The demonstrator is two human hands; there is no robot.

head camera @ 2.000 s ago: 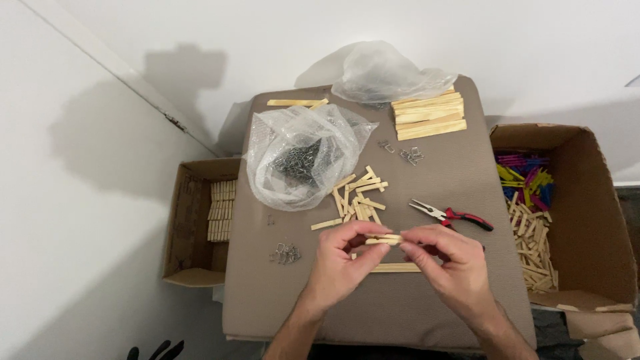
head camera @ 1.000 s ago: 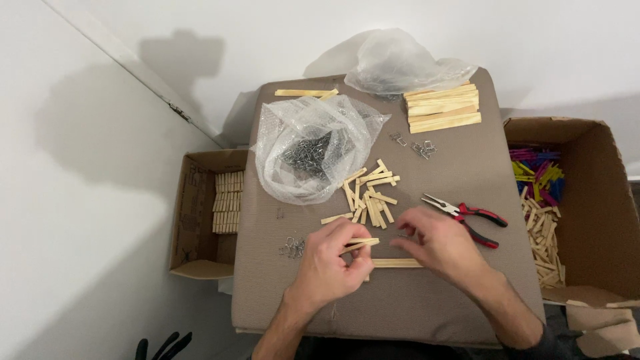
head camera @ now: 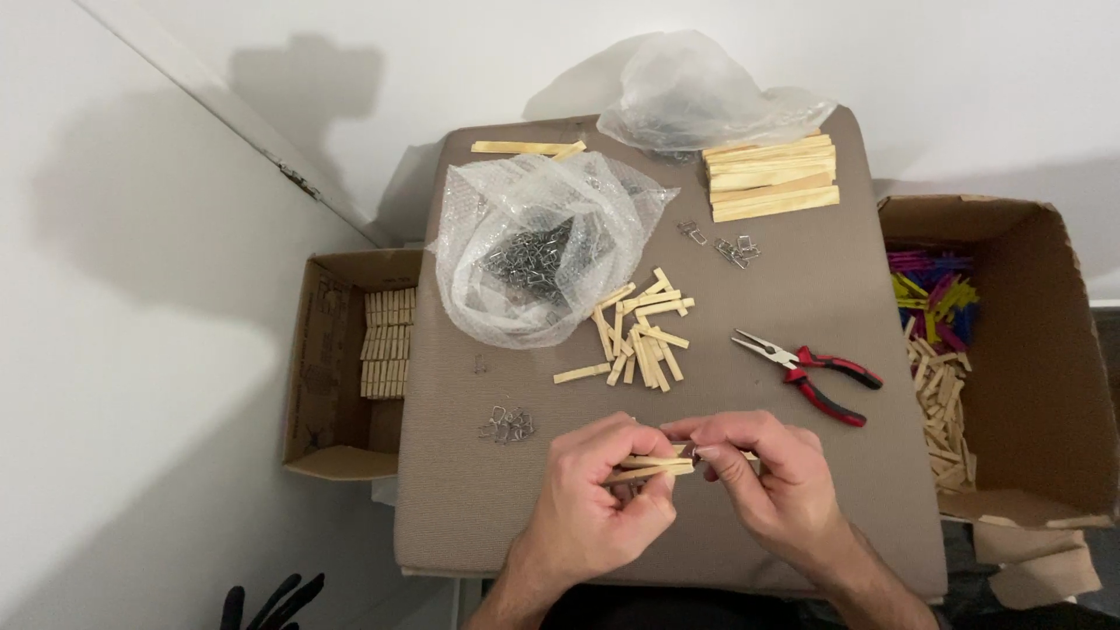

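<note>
Two wooden clothespin halves [head camera: 652,471] lie together between the thumb and fingers of my left hand [head camera: 608,499]. At their right end, my right hand [head camera: 761,468] pinches a small metal spring [head camera: 694,453], mostly hidden by the fingertips. Behind the hands a pale wooden strip shows in part. Just beyond, a loose pile of wooden clothespin halves [head camera: 647,337] rests on the padded brown surface [head camera: 525,534]. Red and black needle-nose pliers [head camera: 809,372] lie to the right with parted jaws. A small heap of metal springs [head camera: 507,425] is left of my left hand.
A bubble-wrap bag [head camera: 464,289] holds many springs. Behind it are wooden strips [head camera: 770,179] and a clear plastic bag [head camera: 682,96]. The left cardboard box [head camera: 337,459] holds rows of clothespins; the right cardboard box [head camera: 1032,350] holds coloured and wooden pieces. A black glove [head camera: 280,604] is at bottom left.
My right hand was apart from the wooden pieces a second ago; now its fingertips meet their right end with a spring. My left hand still holds the wooden halves.
</note>
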